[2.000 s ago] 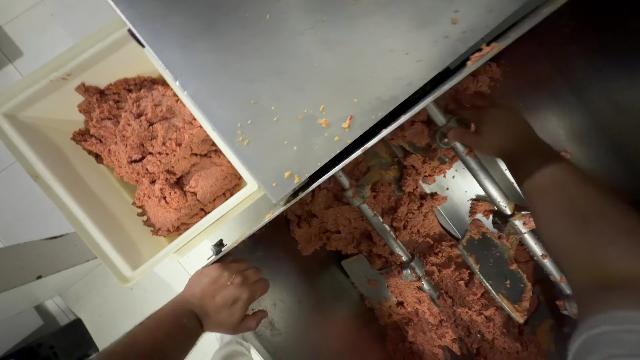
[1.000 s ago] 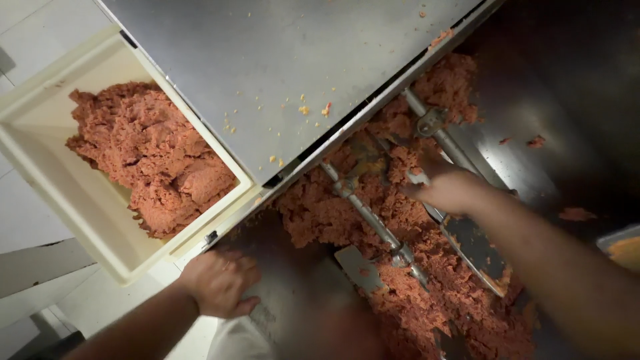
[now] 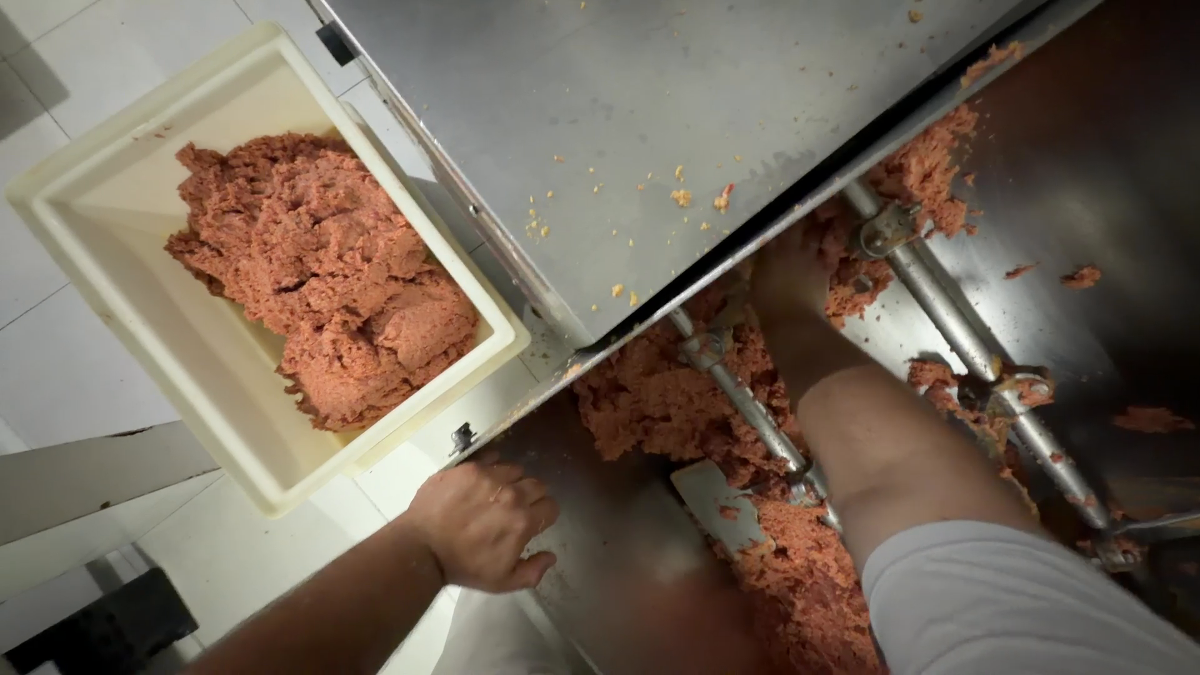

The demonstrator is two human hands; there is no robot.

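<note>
My left hand [image 3: 489, 525] rests on the near rim of a stainless steel mixer trough [image 3: 600, 562], its fingers bent over the edge. My right arm reaches down into the trough between two metal mixing shafts. My right hand [image 3: 792, 267] is at the trough's far wall, in shadow, beside the ground meat [image 3: 656, 394]; its fingers are hidden, so whether it holds meat cannot be told. The left mixing shaft [image 3: 750, 403] and right mixing shaft [image 3: 956, 319] carry clamps and bits of meat. A flat metal paddle [image 3: 722, 506] lies among the meat.
A cream plastic tub [image 3: 178, 375] holding a large mound of ground meat [image 3: 328, 272] stands left of the trough on the tiled floor [image 3: 56, 394]. A flat steel cover [image 3: 600, 112] with crumbs borders the trough. A small metal catch [image 3: 461, 438] sticks up by the rim.
My right hand has moved from the meat between the shafts to the trough's far wall. Less meat shows around the right shaft than two seconds ago. My left hand stays on the rim.
</note>
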